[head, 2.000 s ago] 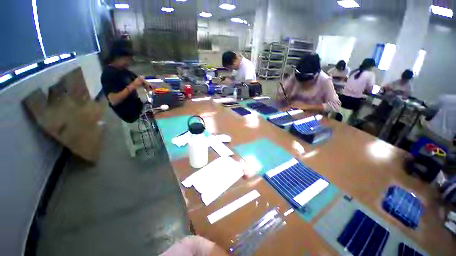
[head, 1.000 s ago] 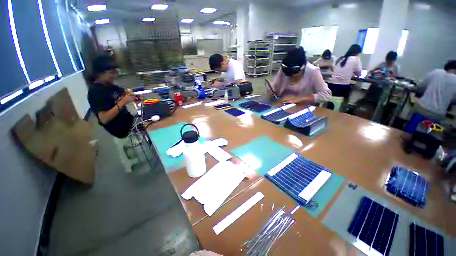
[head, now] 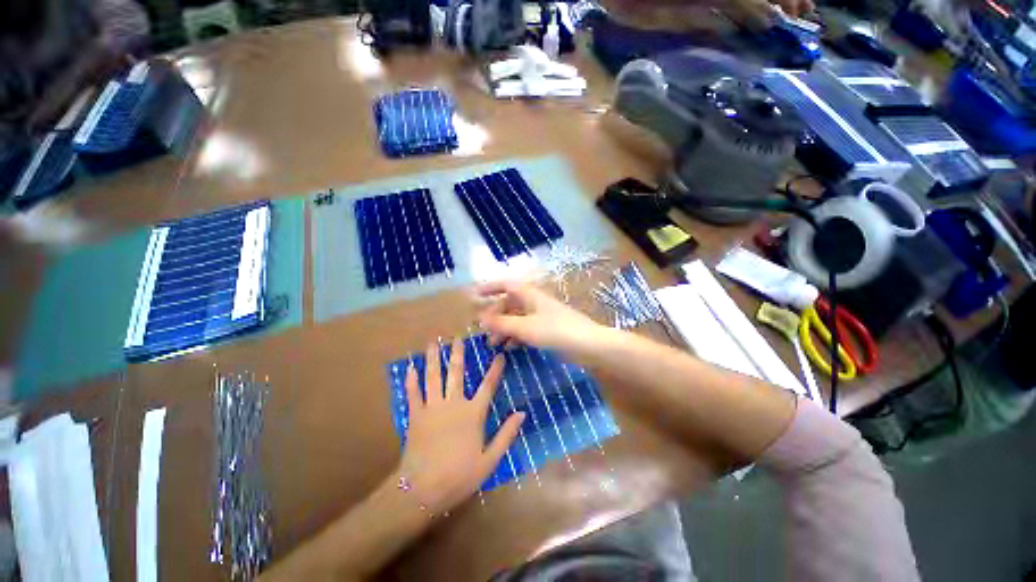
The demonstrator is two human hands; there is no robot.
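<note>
A bright blue joined cell piece [head: 545, 398] lies on the brown table in front of me. My left hand [head: 449, 421] rests palm down on its left part, fingers spread, and hides some of it. My right hand [head: 528, 316] is at its upper edge, fingers bent, thumb side near my left fingertips. Whether it pinches anything is too blurred to tell. Two dark cell piles, the left [head: 403, 237] and the right [head: 508, 213], lie on the pale mat [head: 341, 290] beyond. A loose heap of short ribbon [head: 574, 264] is right of them.
Left: finished pieces [head: 199, 279] on the green mat [head: 80, 307], long ribbon [head: 239, 477], white strips [head: 57, 500]. Right: iron stand [head: 645, 222], grey machine [head: 733, 142], white strips [head: 733, 335], scissors [head: 838, 339], cables. Rear: wrapped cell pack [head: 416, 121]. Part of another person's hand shows at top right.
The view has swung right and down from the room to the bench in front of me. Both my hands and the joined cell piece are now in view.
</note>
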